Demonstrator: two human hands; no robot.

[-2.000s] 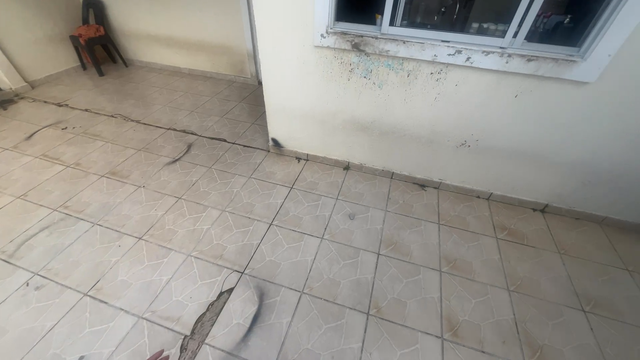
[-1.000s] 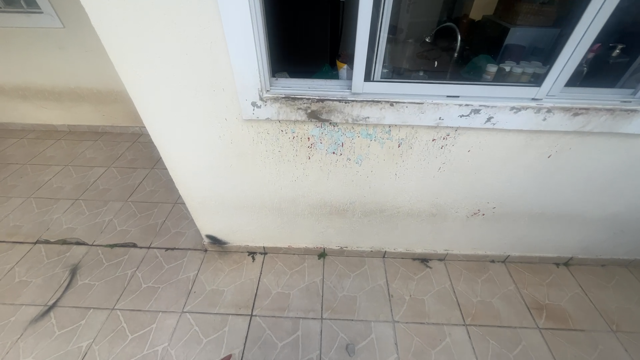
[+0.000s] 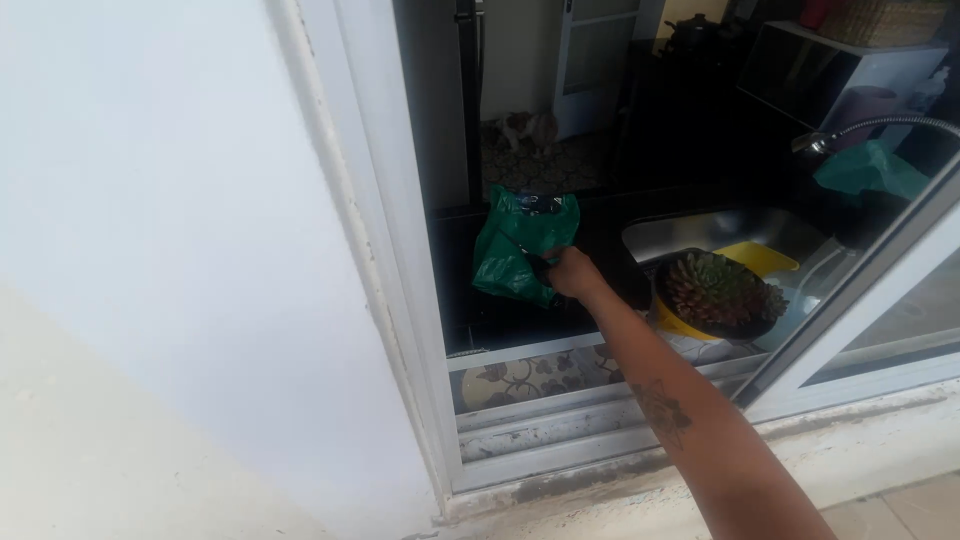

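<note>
My right hand (image 3: 574, 271) reaches in through the open sliding window. It grips a dark-handled tool (image 3: 535, 262) whose thin, pointed end slants up and left; whether this is a knife or scissors cannot be told. The tool lies over a green plastic bag (image 3: 506, 271) on the black counter (image 3: 607, 266), and the fingers are at the bag's right side. A clear, shiny item (image 3: 541, 202) shows at the bag's upper edge. My left hand is out of view.
Right of my hand, a potted succulent (image 3: 709, 289) stands before a steel sink (image 3: 675, 232) holding a yellow container (image 3: 757, 256). A flexible faucet (image 3: 885, 121) arches over it. The white window frame (image 3: 405, 300) borders the reach. Farther inside, a cat (image 3: 532, 131) stands on the floor.
The view has moved from the tiled floor and outer wall up close to the window. My right arm now extends inside, its hand on the dark-handled tool.
</note>
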